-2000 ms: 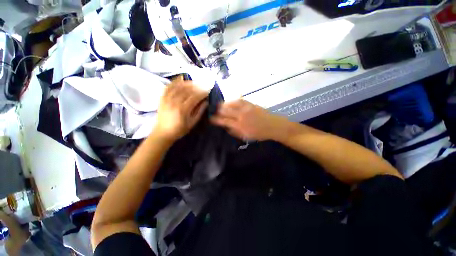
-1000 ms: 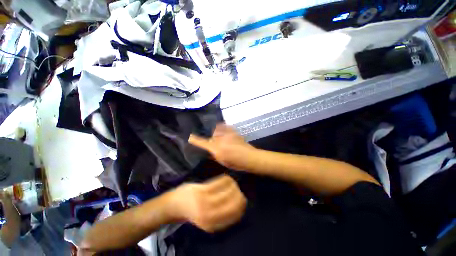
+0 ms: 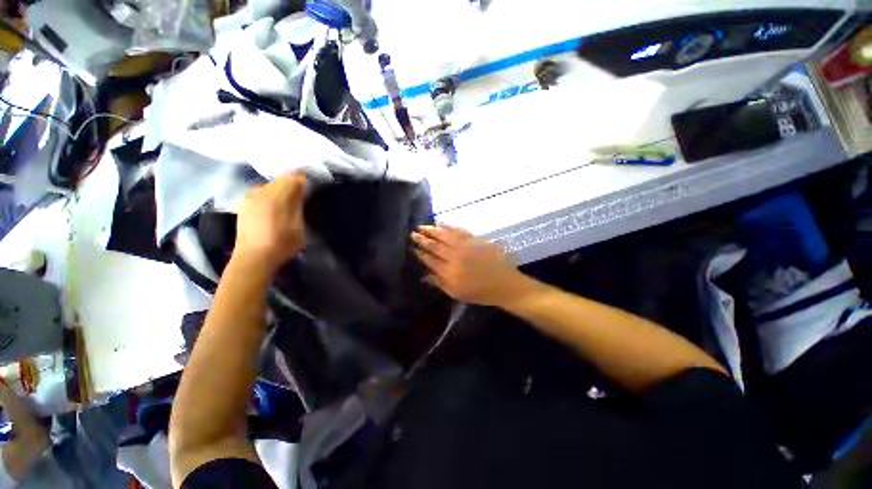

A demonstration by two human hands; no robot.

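Note:
A black garment panel (image 3: 359,224) lies over the table's front edge, its top edge just below the presser foot and needle (image 3: 442,143). My left hand (image 3: 272,222) grips the panel's upper left side, fingers curled on the cloth. My right hand (image 3: 468,265) is at the panel's right edge, fingertips on the cloth; whether it grips or only touches cannot be told. White-grey garment panels (image 3: 258,143) with black strips are heaped left of the needle. The cloth's lower part hangs toward the lap and blends with the dark clothing.
The white sewing machine (image 3: 516,91) has a control panel (image 3: 708,43). Yellow-green and blue snips (image 3: 634,155) and a flat black rectangle (image 3: 725,130) lie right, behind a ruler strip (image 3: 593,215). White and black pieces (image 3: 808,315) are at lower right. Another person's arm (image 3: 21,430) shows lower left.
My left hand has moved from near the lap up to the panel's left side and taken hold. My right hand has moved slightly right. The black panel now covers part of the pale cloth.

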